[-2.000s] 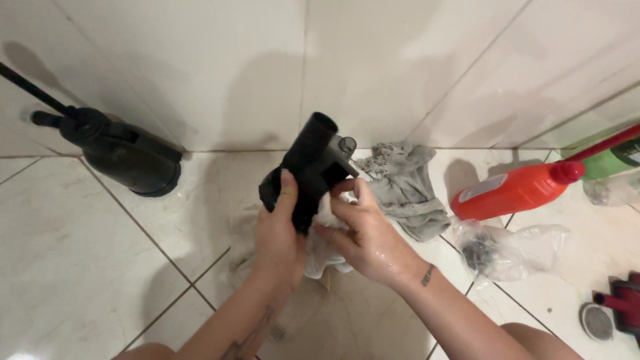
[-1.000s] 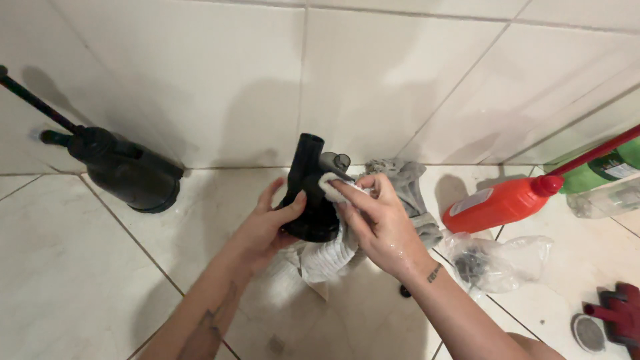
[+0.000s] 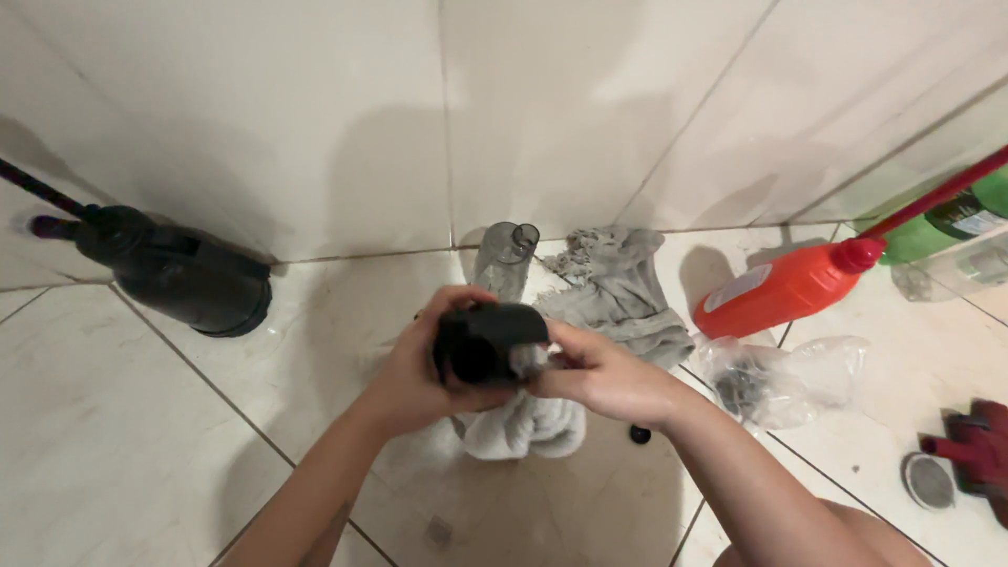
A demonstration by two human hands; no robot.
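Note:
A black plastic part [image 3: 492, 323] with a round opening faces up at the middle of the view, somewhat blurred. My left hand [image 3: 425, 362] grips its left side. On its right side, my right hand [image 3: 602, 374] holds it with thumb and fingers, and a bit of pale cloth shows beside the fingertips. A bunched white cloth [image 3: 524, 429] hangs or lies just below the part; which of the two I cannot tell. Behind my hands a clear grey plastic container [image 3: 506, 260] stands near the wall. A grey rag [image 3: 622, 307] lies crumpled to its right.
On the tiled floor at left is a black bottle-shaped vacuum body [image 3: 185, 272]. At right lie a red-orange bottle [image 3: 776, 291], a green bottle [image 3: 937, 228], a clear plastic bag [image 3: 787, 378], a dark red part [image 3: 984, 449] and a round filter [image 3: 929, 480]. A small black cap [image 3: 640, 434] lies near my right wrist.
The black part has been tilted, so its round opening now faces the view. My right hand has moved from its upper side to its right edge.

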